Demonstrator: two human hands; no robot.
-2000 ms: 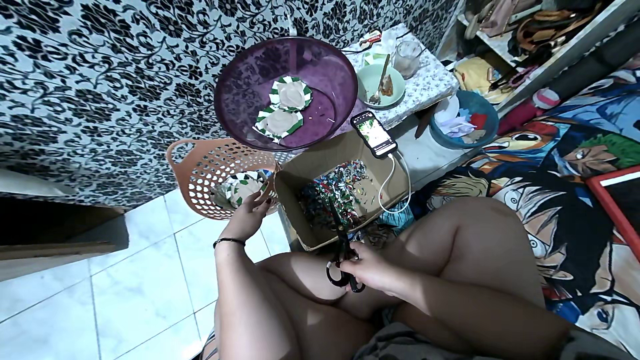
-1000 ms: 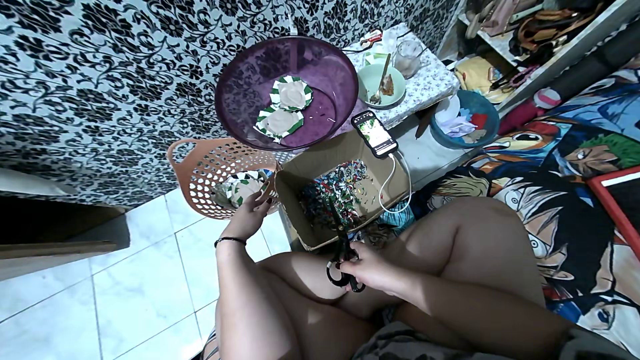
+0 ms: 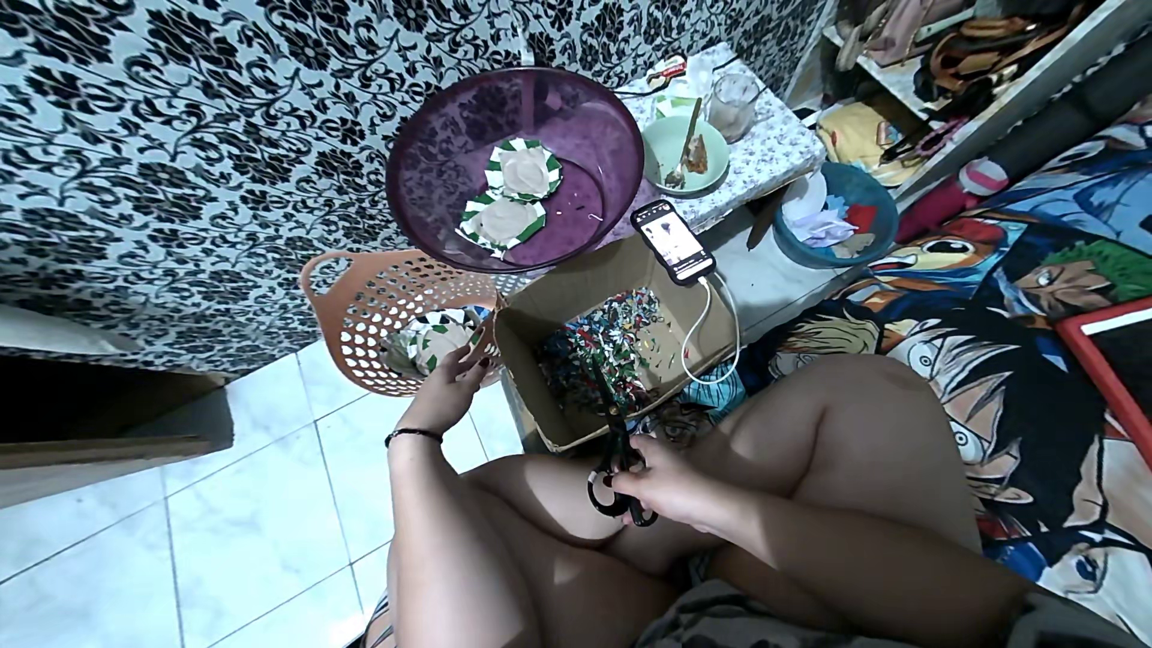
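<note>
My right hand (image 3: 661, 481) grips black-handled scissors (image 3: 616, 459), whose dark blades point into a cardboard box (image 3: 549, 409). Small colourful shredded scraps (image 3: 612, 342) cover much of the box floor. At the box's left side, my left hand (image 3: 454, 382) reaches over the rim of an orange perforated plastic basket (image 3: 355, 315), near a green-and-white bundle (image 3: 436, 337) inside it. Whether the fingers hold anything is unclear. Two similar green-and-white pieces with pale centres (image 3: 525, 171) lie in a purple plastic basin (image 3: 405, 189) above the box.
A smartphone (image 3: 673, 241) with a white cable rests at the box's upper right corner. Behind it, a speckled tabletop (image 3: 765, 153) bears a green bowl (image 3: 706, 130) with a spoon and a glass (image 3: 732, 108). A blue tub (image 3: 805, 252) stands right of the table.
</note>
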